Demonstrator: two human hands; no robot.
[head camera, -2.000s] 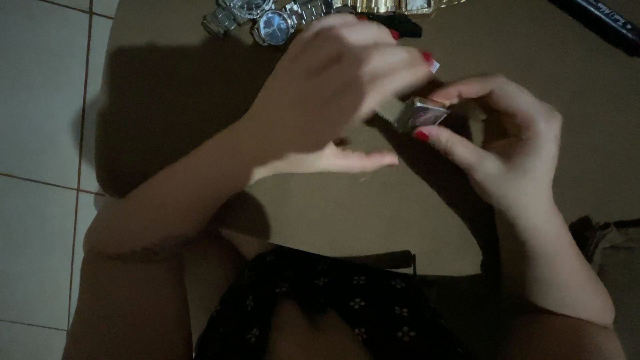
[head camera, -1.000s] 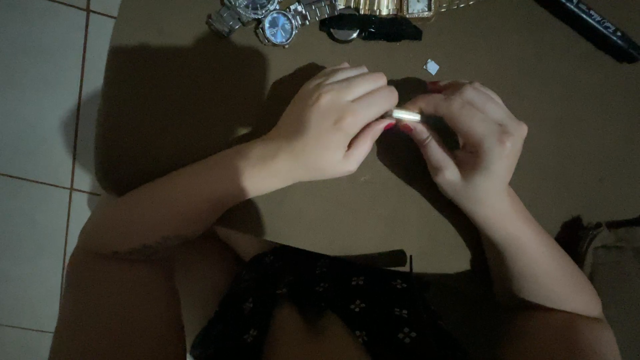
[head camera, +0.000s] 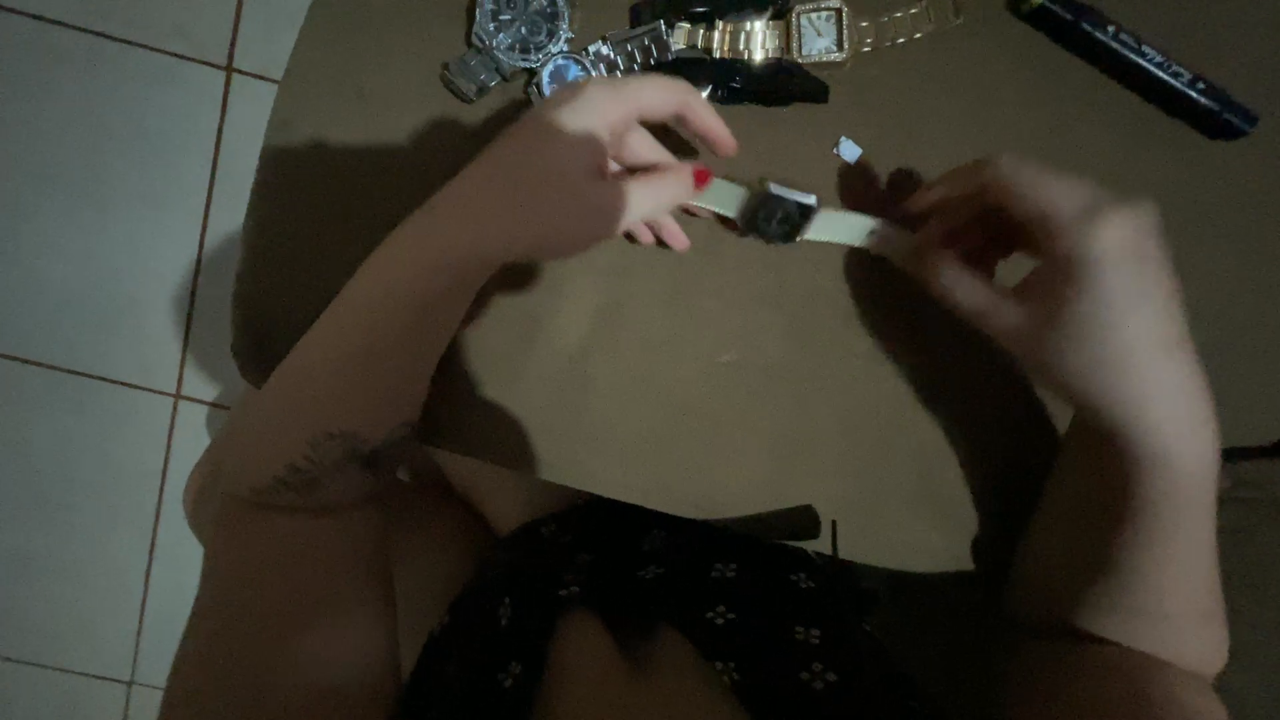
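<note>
A wristwatch with a dark square face and a pale strap (head camera: 779, 213) is stretched between my two hands above the brown surface. My left hand (head camera: 620, 170) pinches one end of the strap between thumb and fingers. The other strap end is in the fingers of my right hand (head camera: 1040, 260), which is somewhat blurred. A small whitish piece (head camera: 848, 150) lies on the surface just beyond the watch.
Along the far edge lie a large silver watch (head camera: 522, 28), a blue-faced silver watch (head camera: 563, 74), a gold watch with a rectangular face (head camera: 820, 32) and a black strap (head camera: 770, 82). A dark marker (head camera: 1135, 66) rests at far right. Floor tiles (head camera: 90, 200) show at left.
My hands have moved apart, and the watch with its pale strap now shows extended between them. One second ago only a small bright part showed between my fingertips.
</note>
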